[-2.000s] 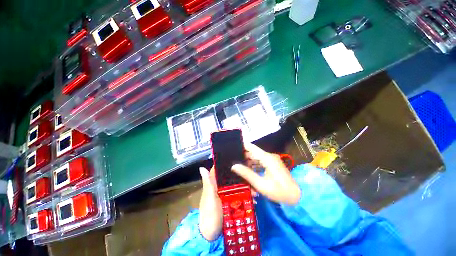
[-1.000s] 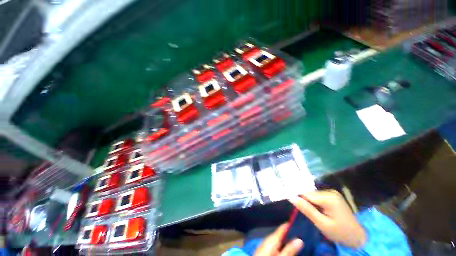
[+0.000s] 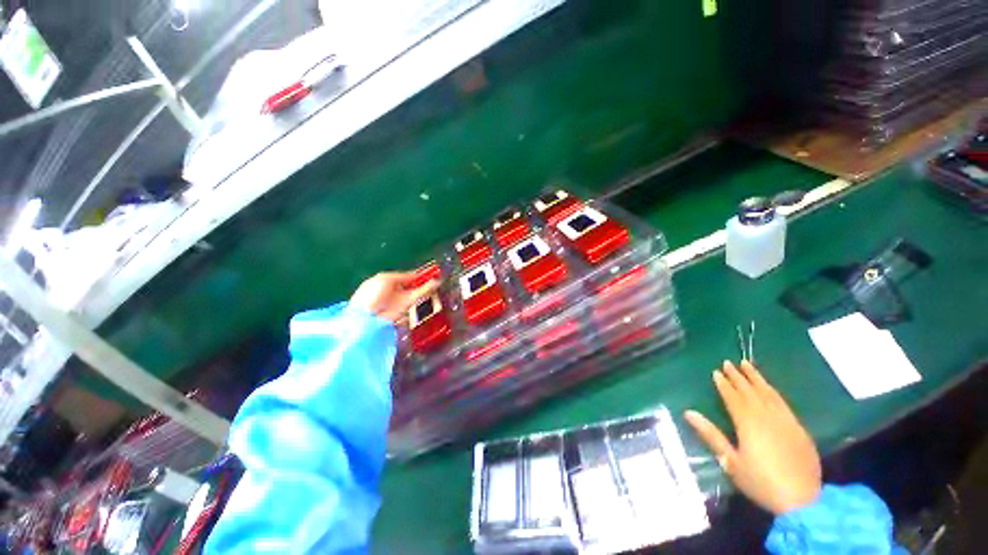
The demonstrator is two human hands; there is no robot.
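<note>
My left hand (image 3: 387,296) reaches to the left end of the stacked phone trays (image 3: 542,352); its fingers are at a closed red phone in the top tray, and the phone is partly hidden by them. Other red flip phones (image 3: 529,260) with white-framed screens lie in the top tray. My right hand (image 3: 767,442) is over the bench with its fingers spread and empty, by the tips of the thin tweezers (image 3: 746,343). The lens tray (image 3: 590,485) lies left of it.
A white solvent bottle (image 3: 755,239) stands behind my right hand. A white wipe (image 3: 866,356) and black plastic parts (image 3: 858,287) lie to the right. A metal shelf edge (image 3: 358,103) crosses the upper left. More trays (image 3: 915,65) are stacked at the back right.
The view has swung up and left. My left hand has gone from the red phone over the lap to the stacked trays. My right hand has let go and moved over the bench near the tweezers.
</note>
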